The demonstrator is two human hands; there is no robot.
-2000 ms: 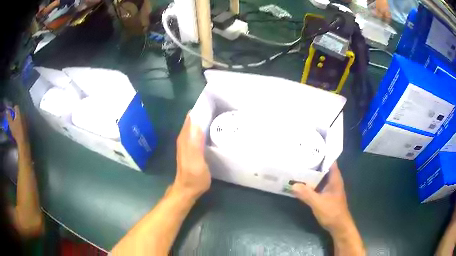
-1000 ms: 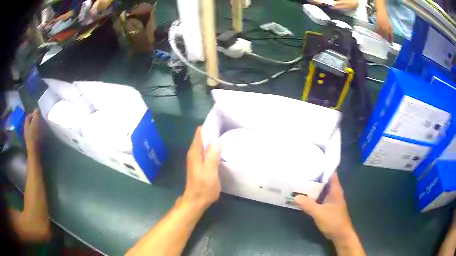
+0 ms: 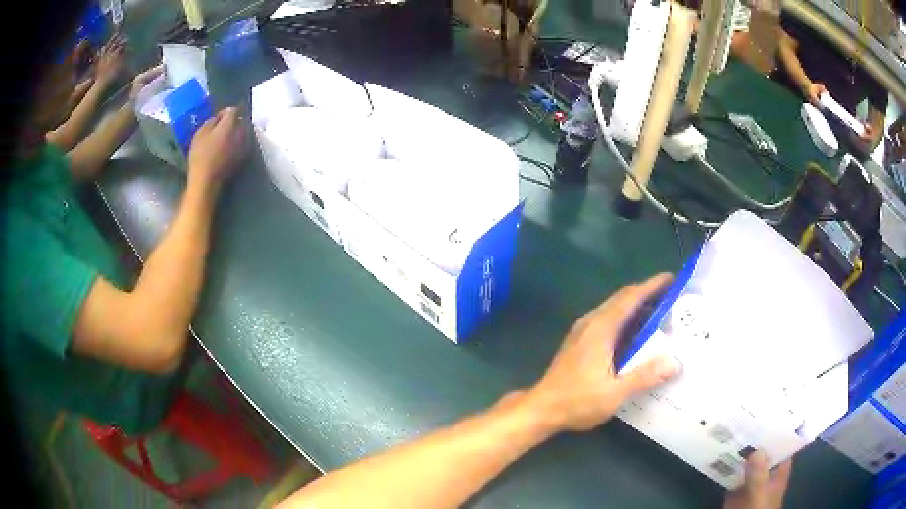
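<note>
An open retail carton (image 3: 695,418) is tilted at the lower right, its large white lid flap (image 3: 785,288) raised. Part of a white unit with a round grille (image 3: 690,316) shows inside. My left hand (image 3: 606,358) grips the carton's blue left end, thumb on the white front side. My right hand (image 3: 763,485) is mostly hidden, its fingers at the carton's lower front edge near the printed label. Waiting open cartons (image 3: 397,268) stand end to end left of centre, flaps up, with white units inside.
A neighbouring worker in a green sleeve (image 3: 60,268) handles a small blue-and-white carton (image 3: 164,129) at upper left. Closed blue-and-white cartons (image 3: 869,432) are at far right. A pale post (image 3: 661,109), cables and a yellow-and-black device (image 3: 815,214) stand behind. Another person's hands (image 3: 844,114) show at back right.
The view has swung left, so everything appears further right. The held carton is now tilted and turned, and my right hand is lower and more hidden. More of the neighbouring worker shows.
</note>
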